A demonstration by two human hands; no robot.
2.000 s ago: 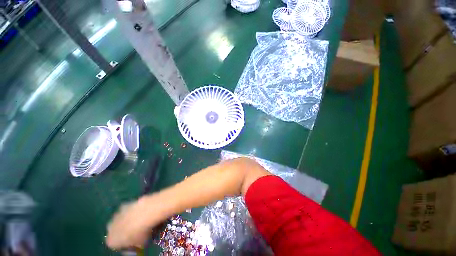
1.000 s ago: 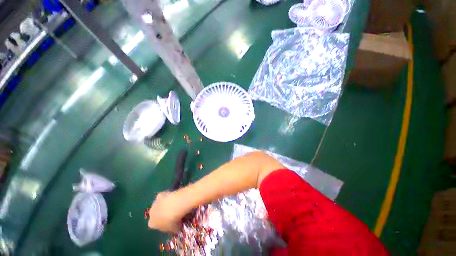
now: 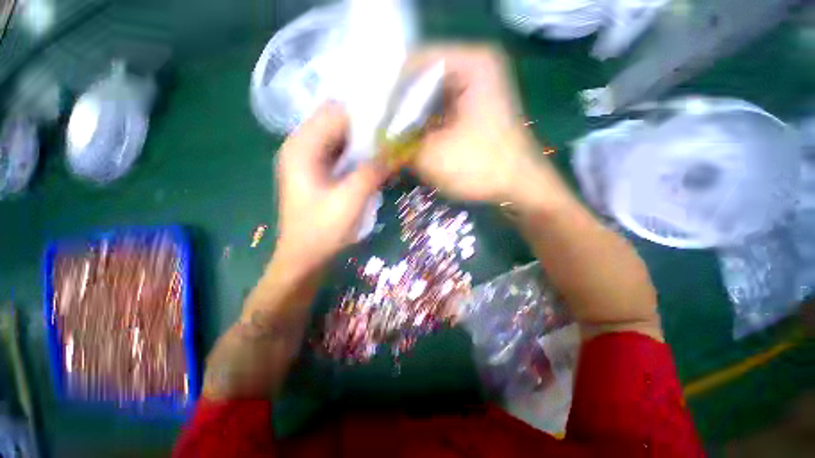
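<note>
My left hand (image 3: 317,183) grips the lower part of a white clip-on fan (image 3: 299,76). The fan's round head lies up and to the left; its bright white base is blurred between my hands. My right hand (image 3: 469,130) is closed around a short metallic hammer head (image 3: 418,100) with a yellow face, close beside the base and my left fingers. The contact there is too blurred to tell. A loose pile of small shiny copper and silver caps (image 3: 411,286) lies below my hands. A blue tray (image 3: 190,331) on the left holds many copper-coloured pieces.
White fans lie at the far left (image 3: 107,130) and at the top (image 3: 554,13). A larger round fan (image 3: 701,174) lies at right, near a grey metal post (image 3: 688,54). A clear bag (image 3: 518,331) lies by my right forearm. A thin pale handle (image 3: 20,367) lies left of the tray.
The view has swung left, bringing the blue tray in. My right hand has left the cap pile and now holds the hammer head. My left hand has come into view, gripping a fan.
</note>
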